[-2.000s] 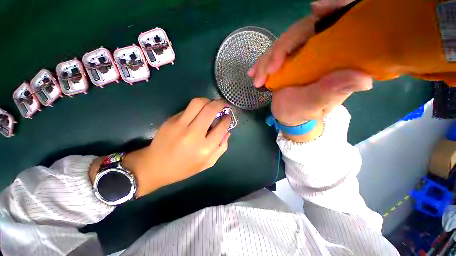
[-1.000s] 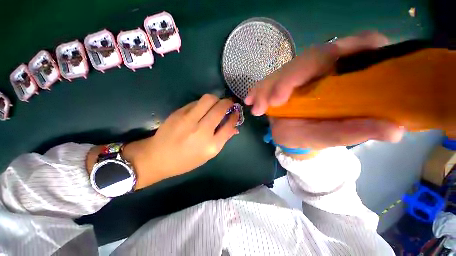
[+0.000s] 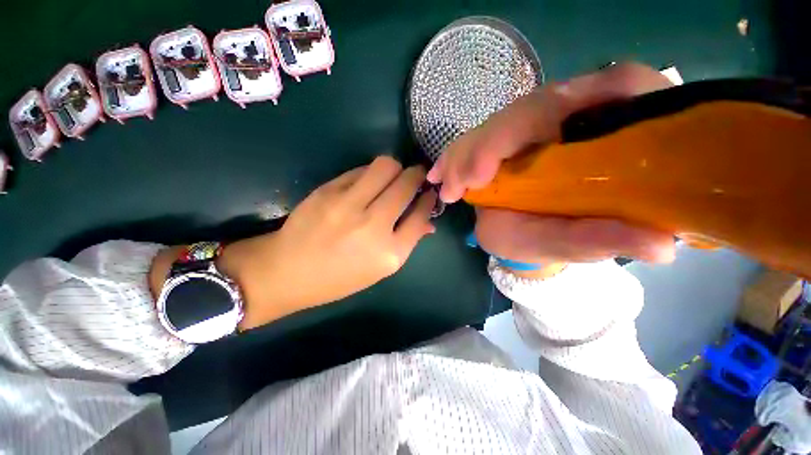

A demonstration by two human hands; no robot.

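My left hand [image 3: 360, 222] rests on the green mat and holds a small housing assembly [image 3: 437, 206], mostly hidden by the fingers. My right hand [image 3: 533, 142] grips the orange electric screwdriver [image 3: 658, 178], which has a black strip along its top. The tool's nose points left at the housing, and my right fingertips touch or nearly touch my left fingers there. The bit and any screw are hidden. The round perforated screw plate [image 3: 471, 80] lies just beyond my hands, its right edge partly covered by my right hand.
A row of several pink-rimmed housings [image 3: 185, 67] runs along the upper left of the green mat [image 3: 356, 115]. A white scrap [image 3: 671, 75] lies beyond the screwdriver. A cardboard box [image 3: 770, 300] and a blue stool [image 3: 741, 363] stand below the bench at right.
The right hand and screwdriver have moved from over the screw plate down to the housing in the left hand. The view has shifted a little, so the row and plate sit higher.
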